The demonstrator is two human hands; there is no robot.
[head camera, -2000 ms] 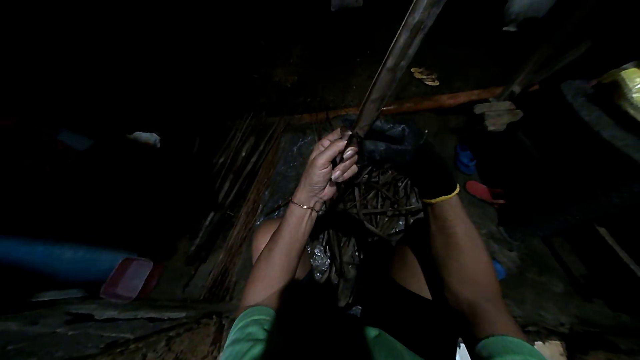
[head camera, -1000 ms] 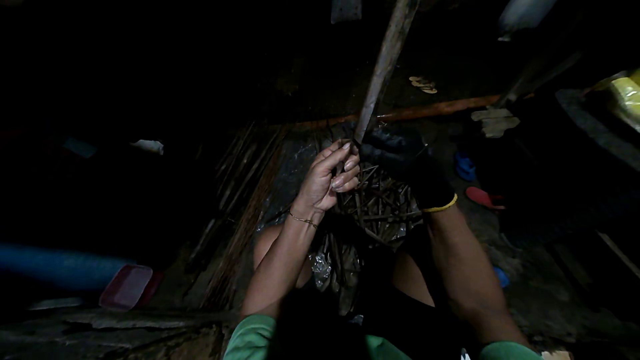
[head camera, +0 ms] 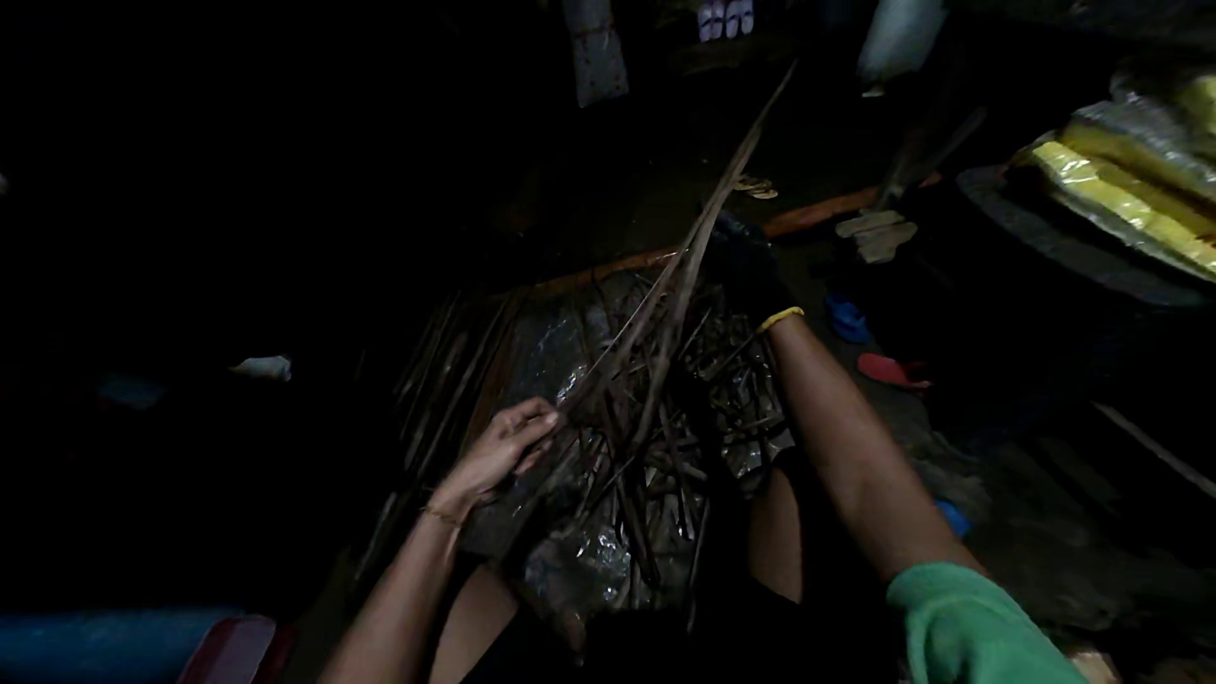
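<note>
My left hand (head camera: 508, 442), bare with a thin bracelet at the wrist, pinches a thin brown strip (head camera: 622, 332) that peels away from a long dry stalk (head camera: 712, 214). My right hand (head camera: 746, 252), in a dark glove with a yellow cuff, is at the stalk's middle, farther off; its fingers are lost in the dark, though they appear to be around the stalk. Below both hands, between my knees, lies a heap of short brown stalk pieces (head camera: 674, 456) on shiny clear plastic sheeting (head camera: 579, 570).
Long thin sticks (head camera: 437, 380) lie to the left of the heap. An orange-brown pole (head camera: 826, 211) runs across beyond it. At the right are a blue slipper (head camera: 845, 318), a red slipper (head camera: 891, 370) and yellow plastic-wrapped bundles (head camera: 1130, 195). A blue object (head camera: 104, 641) is at lower left.
My left hand has moved down and left, away from my gloved right hand; earlier they were close together at the stalk. A strip now stretches from the stalk to my left fingers.
</note>
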